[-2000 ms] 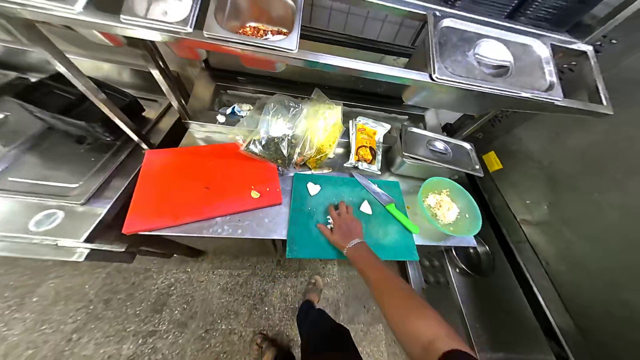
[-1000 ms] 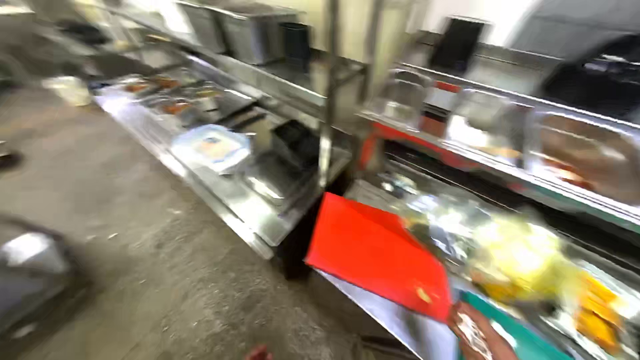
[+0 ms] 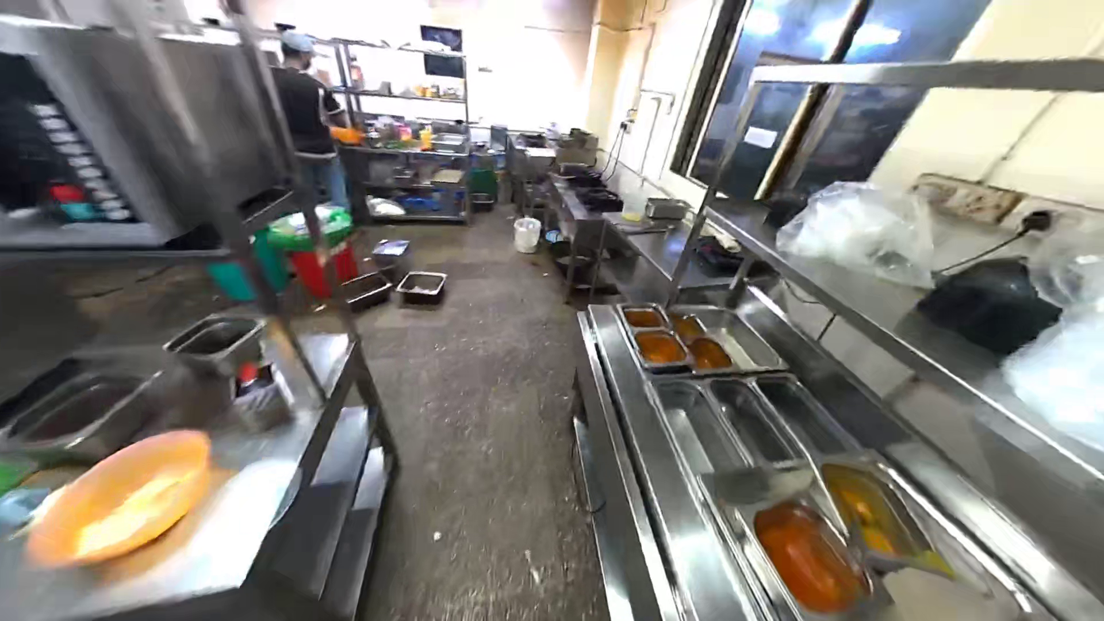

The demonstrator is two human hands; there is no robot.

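Neither my left hand nor my right hand shows in the head view. At the lower right a steel counter holds metal food pans; one has a red-orange sauce, and beside it a pan of yellow-brown liquid has a utensil in it. Several bare steel pans lie behind these, and small pans of orange sauce are at the counter's far end. On the steel table at the lower left, an orange bowl holds pale food, blurred.
An aisle floor runs between the counters. Metal pans and a red bin stand on it at the left. Farther back a person faces a steel shelving rack. Plastic bags lie on the right shelf.
The view has swung away from the red and green cutting boards toward the aisle. My hand, on the green board two seconds ago, is out of view.
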